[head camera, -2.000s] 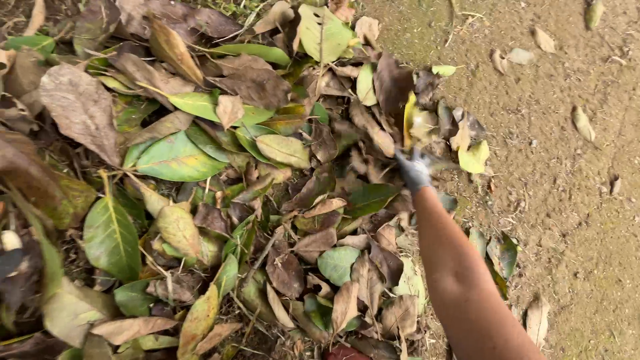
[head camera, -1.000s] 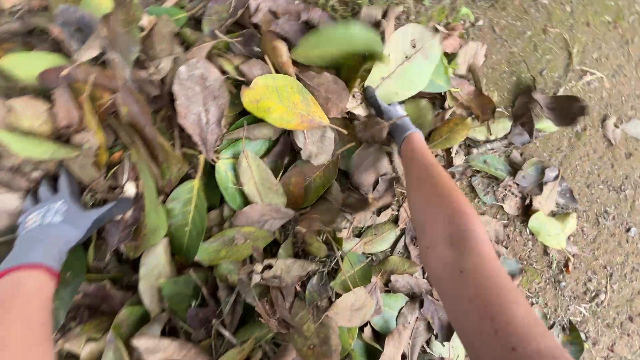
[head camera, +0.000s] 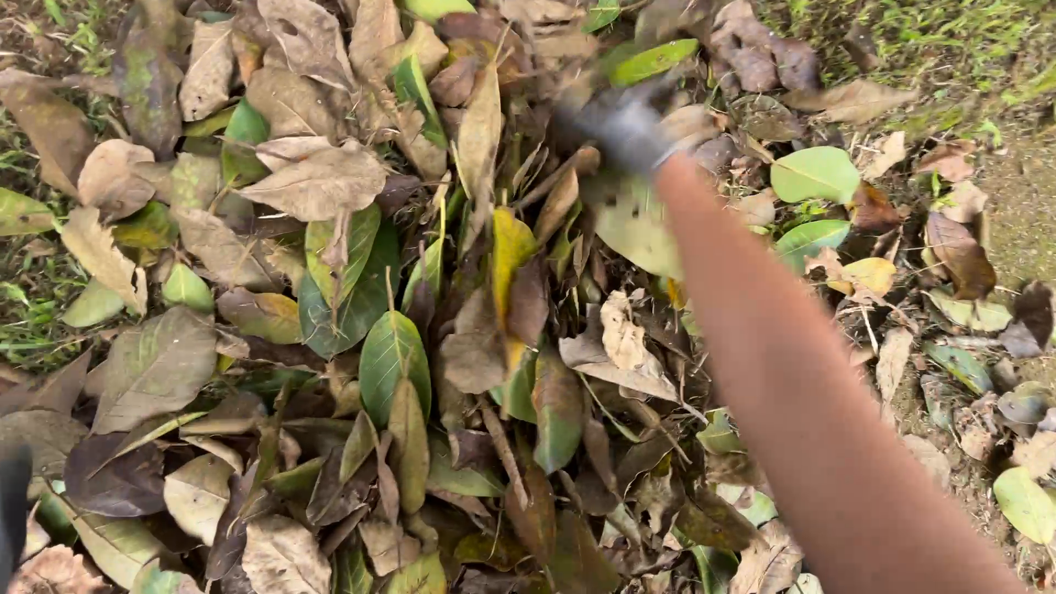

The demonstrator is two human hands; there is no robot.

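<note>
My right hand point(head camera: 619, 124), in a grey work glove, is at the upper middle of the head view, blurred, over the pile of fallen leaves point(head camera: 478, 330). Its fingers are too smeared to tell whether they hold anything. A broad pale green leaf point(head camera: 639, 227) lies just below the glove, and a narrow bright green leaf point(head camera: 654, 62) lies just above it. At the lower left edge only a dark blurred sliver shows, possibly part of my left glove; the rest of that hand is out of view.
Grass point(head camera: 924, 49) grows at the upper right and along the left edge. Bare soil point(head camera: 1019, 198) with scattered leaves lies at the right. A short brown twig point(head camera: 503, 450) rests among the leaves in the lower middle.
My left hand, in full view at the left one second ago, has almost wholly left the frame. The yellow leaf and airborne leaves seen near my right hand then no longer show there. The view has shifted.
</note>
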